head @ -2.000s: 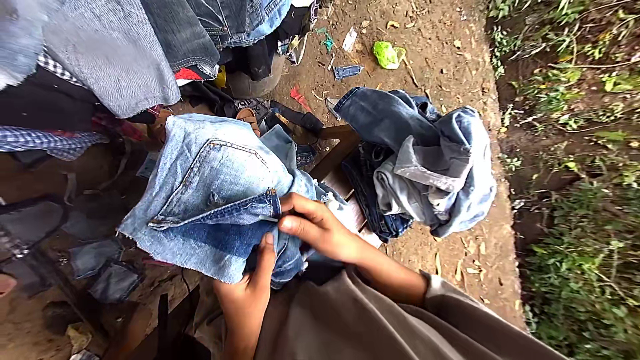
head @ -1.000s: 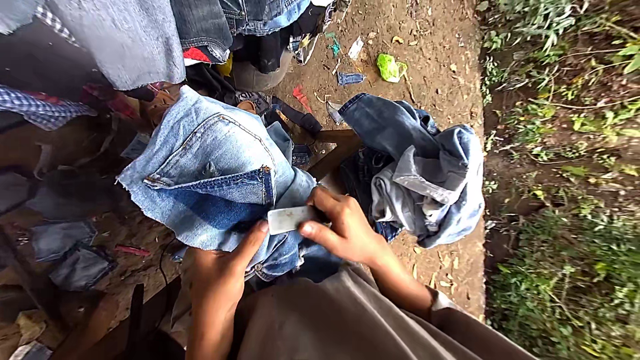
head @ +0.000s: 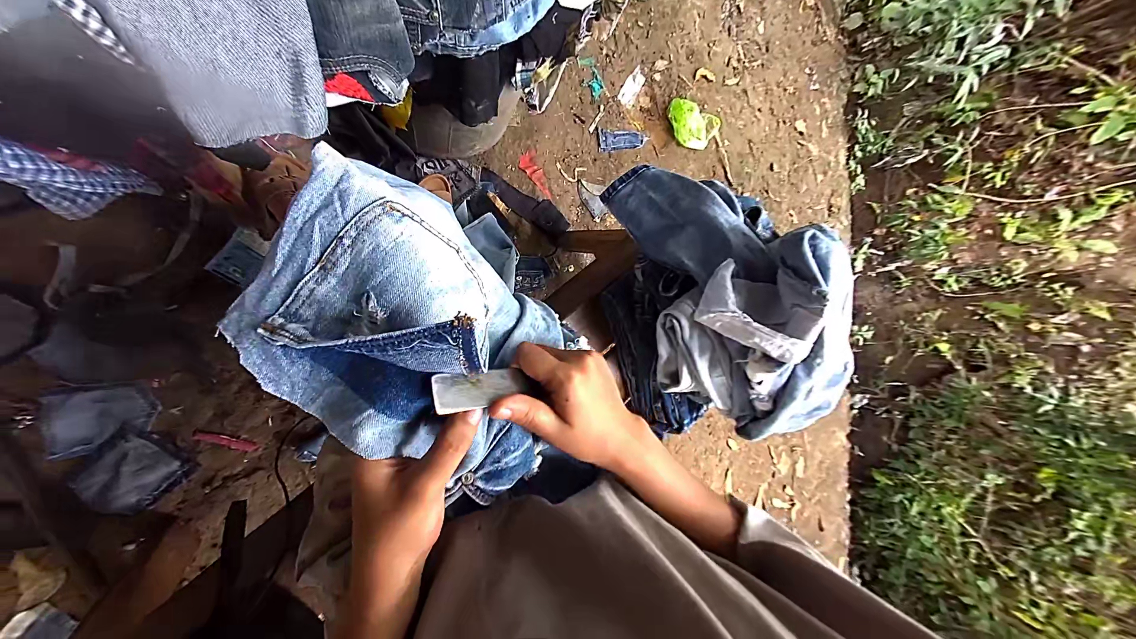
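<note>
A cut piece of light blue denim with a jeans pocket point(head: 390, 266) lies across my lap, its pocket mouth gaping over darker blue cloth. My left hand point(head: 413, 488) grips the lower edge of this denim, thumb on top and fingers hidden beneath. In my right hand point(head: 568, 399) is a small flat grey blade point(head: 479, 390), held between thumb and bent fingers. The blade lies at the corner of the pocket, near my left thumb tip. Its far end is hidden in my right hand.
Folded jeans point(head: 737, 302) are heaped at the right on a wooden support point(head: 599, 266). More denim garments point(head: 222, 71) hang at the upper left. Denim scraps point(head: 129, 470) and a bright green plastic bag point(head: 690, 124) lie on the dirt ground. Green plants point(head: 1012, 479) border the right side.
Two seconds ago both hands were at the pocket corner with no blade visible; since the middle frame the grey blade shows in my right hand. The pocket corner has come away from the cloth beneath.
</note>
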